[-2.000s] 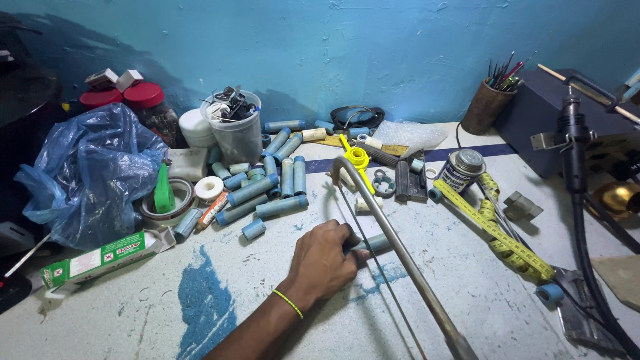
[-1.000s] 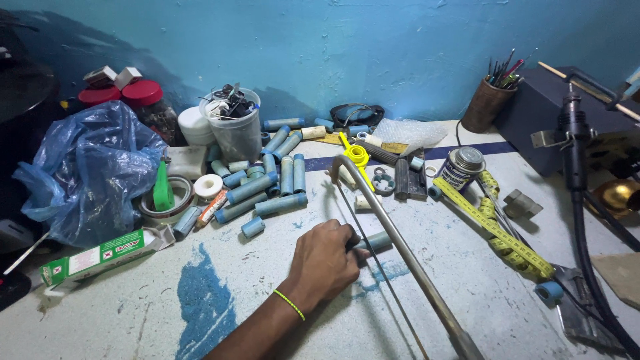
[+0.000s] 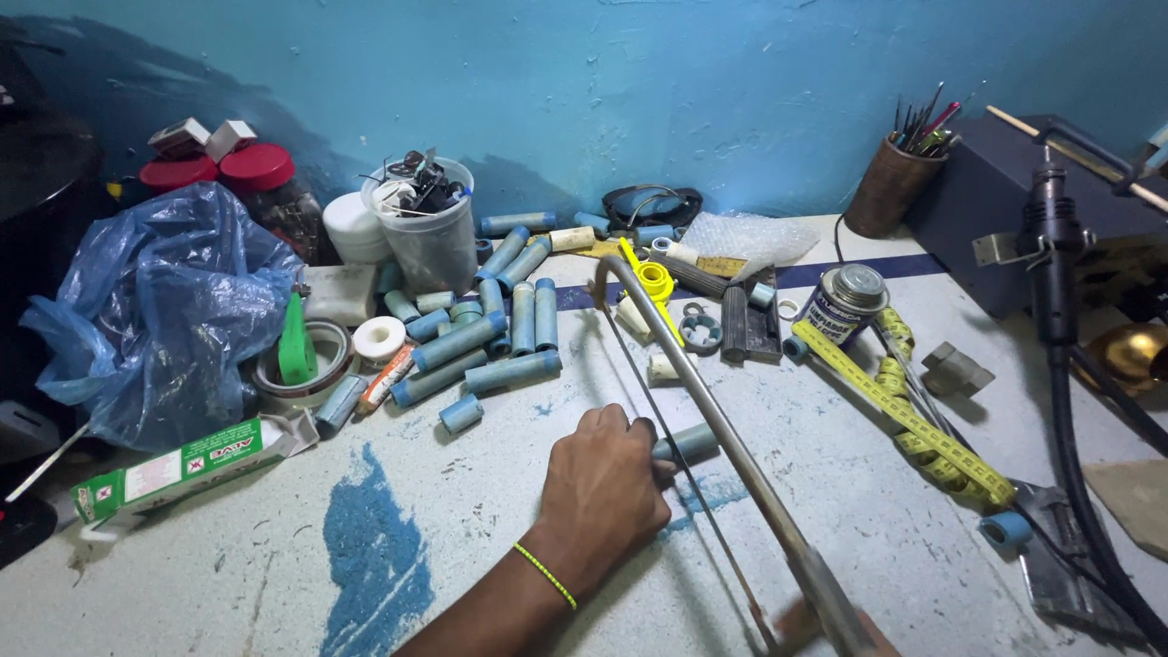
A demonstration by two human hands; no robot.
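My left hand (image 3: 607,493), with a yellow-green cord bracelet at its wrist, grips a short blue-grey plastic pipe (image 3: 691,442) low on the worktop. Beyond the fingers the pipe's right end sticks out. A hacksaw with a tubular metal frame (image 3: 730,420) and a thin blade (image 3: 671,429) slants over it, the blade crossing the pipe just right of the fingers. At the bottom edge my right hand (image 3: 835,630), blurred and mostly out of view, holds the saw's near end. Whether the blade has cut into the pipe cannot be seen.
Cut blue pipe pieces (image 3: 514,371) lie beyond my left hand, near a clear plastic tub (image 3: 438,237). At left are a blue plastic bag (image 3: 164,310) and a green-white box (image 3: 182,470). To the right are a metal can (image 3: 844,306), a yellow measuring tape (image 3: 867,388) and a black cable (image 3: 1063,438).
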